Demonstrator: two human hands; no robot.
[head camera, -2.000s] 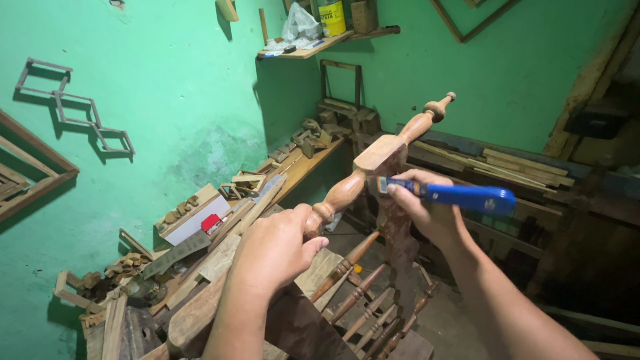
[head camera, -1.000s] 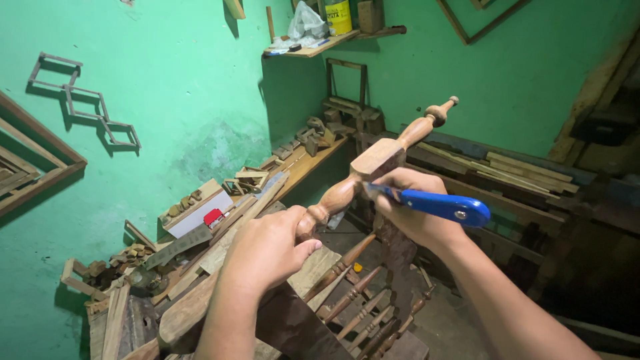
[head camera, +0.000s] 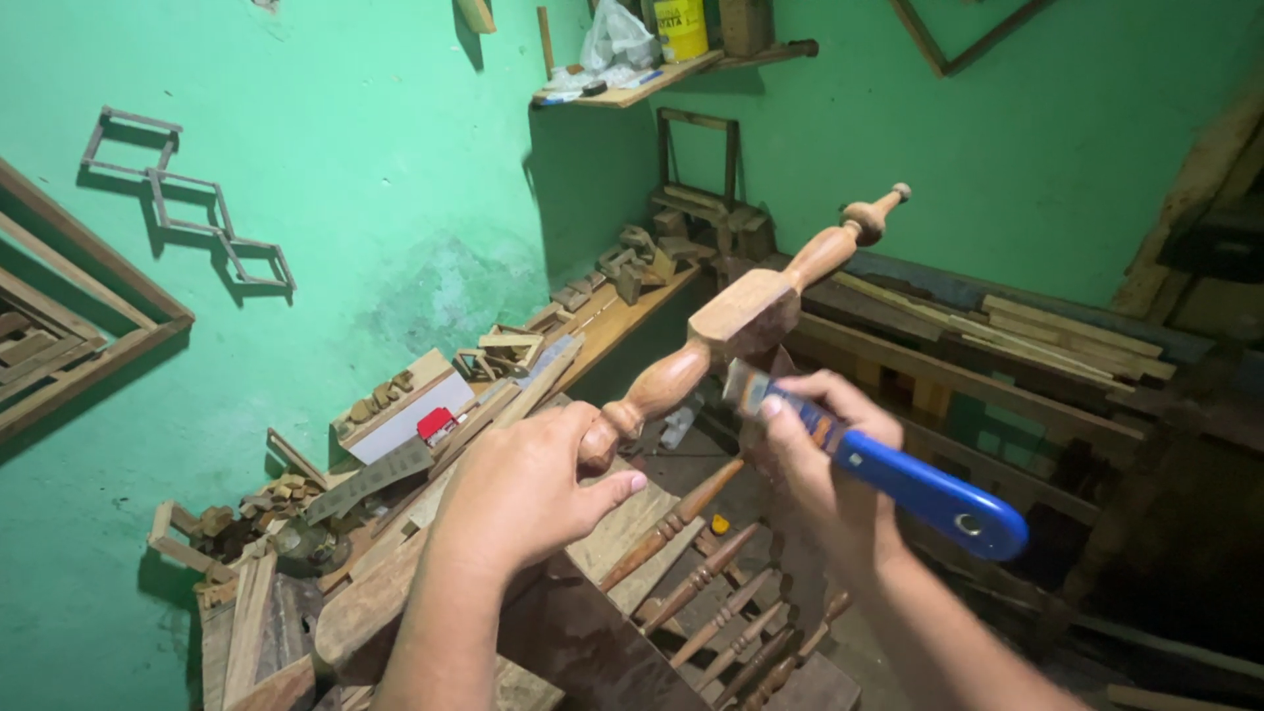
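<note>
A turned wooden post (head camera: 667, 380) with a squared block and a knobbed tip slants up to the right. My left hand (head camera: 528, 484) is closed around its lower end. In my right hand (head camera: 829, 454) is a putty knife with a blue handle (head camera: 928, 494), gripped near its short metal blade, which is close beside the underside of the block. Whether the blade touches the wood, I cannot tell. Below the post, several turned spindles (head camera: 701, 578) run down from a dark wooden board (head camera: 592, 632).
A bench (head camera: 627, 321) with wood offcuts and a saw blade (head camera: 370, 479) runs along the left wall. A corner shelf (head camera: 632, 91) holds a yellow container (head camera: 681, 30) and a plastic bag. Long boards (head camera: 1076, 336) lie at the right.
The putty knife has shifted in my right hand; its blade, largely hidden behind the fingers one second ago, now shows beside the block. My left hand has stayed on the post's lower end.
</note>
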